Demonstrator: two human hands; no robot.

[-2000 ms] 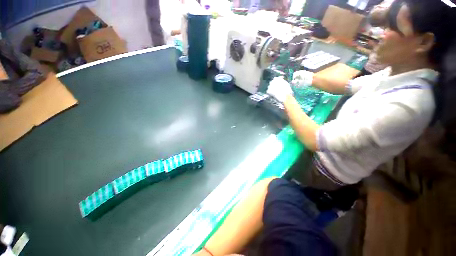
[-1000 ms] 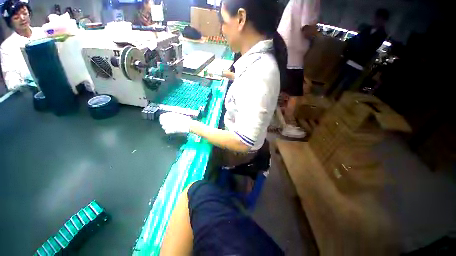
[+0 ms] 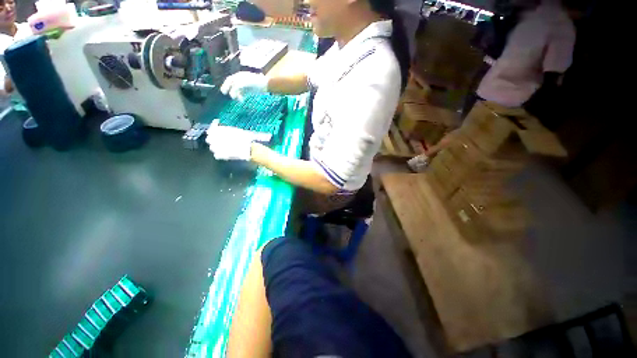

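A row of teal components with pale stripes (image 3: 100, 318) stands in a slightly curved line on the dark green bench top (image 3: 150, 231), at the lower left, cut off by the bottom edge. No hand touches the part of the row that shows. Neither of my hands is in view. Only a bare forearm and a dark blue sleeve show at the bottom centre, beside the bright green bench edge.
A worker in white gloves (image 3: 231, 143) handles a mass of small teal pieces (image 3: 257, 114) at a white machine (image 3: 105, 70). A dark roll column (image 3: 43, 91) and short roll (image 3: 120, 133) stand left. Cartons (image 3: 482, 182) and another person are at the right.
The view has swung right and down, so the row now sits lower left. In the last second the worker's second glove has come over the teal pieces. The row shows no clear change.
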